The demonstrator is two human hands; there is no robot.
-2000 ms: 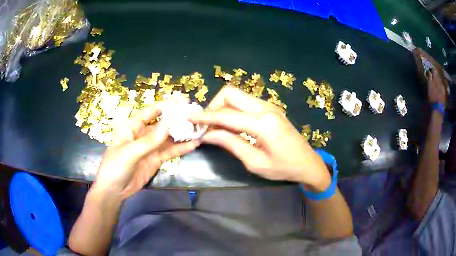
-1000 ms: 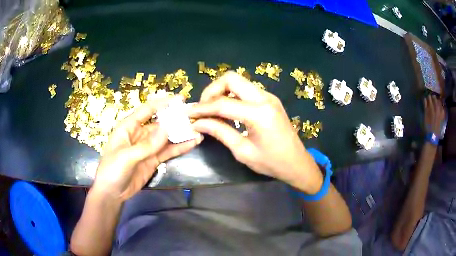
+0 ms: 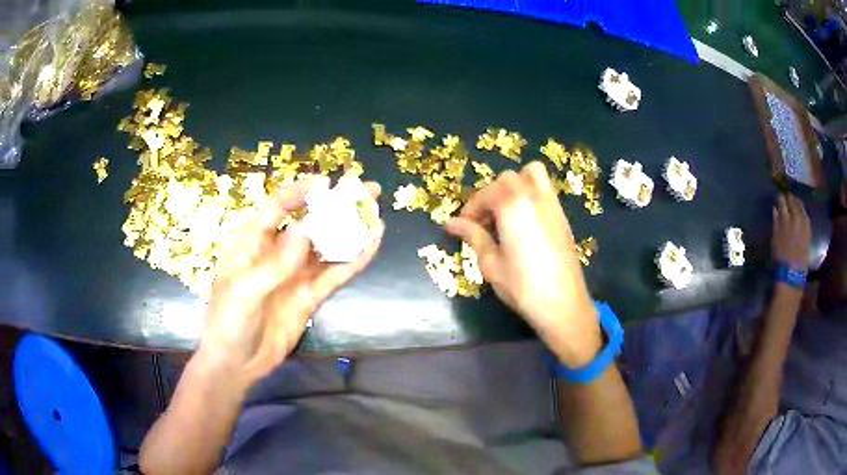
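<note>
My left hand (image 3: pixel 269 278) holds a white plastic housing (image 3: pixel 340 221) above the table's near edge, with a little gold showing on its right side. My right hand (image 3: pixel 529 255), a blue band on its wrist, is away from the housing, over the small gold contacts (image 3: pixel 448 165). Its thumb and fingertips are close together at the contacts; whether they pinch one cannot be told. A larger heap of gold contacts (image 3: pixel 181 209) lies behind and left of my left hand.
White housings (image 3: pixel 631 184) with gold in them stand apart at the right. A clear bag of contacts (image 3: pixel 65 60) lies far left, a blue sheet (image 3: pixel 576 14) at the far edge. A brown-rimmed tray (image 3: pixel 766 111) and a neighbour's hand (image 3: pixel 791 232) are far right. A blue stool (image 3: pixel 60 404) is lower left.
My right hand has left the housing and moved right to the contacts. The housing's plain face showed a second ago; now gold shows on it. Fewer housings stand in the right rows.
</note>
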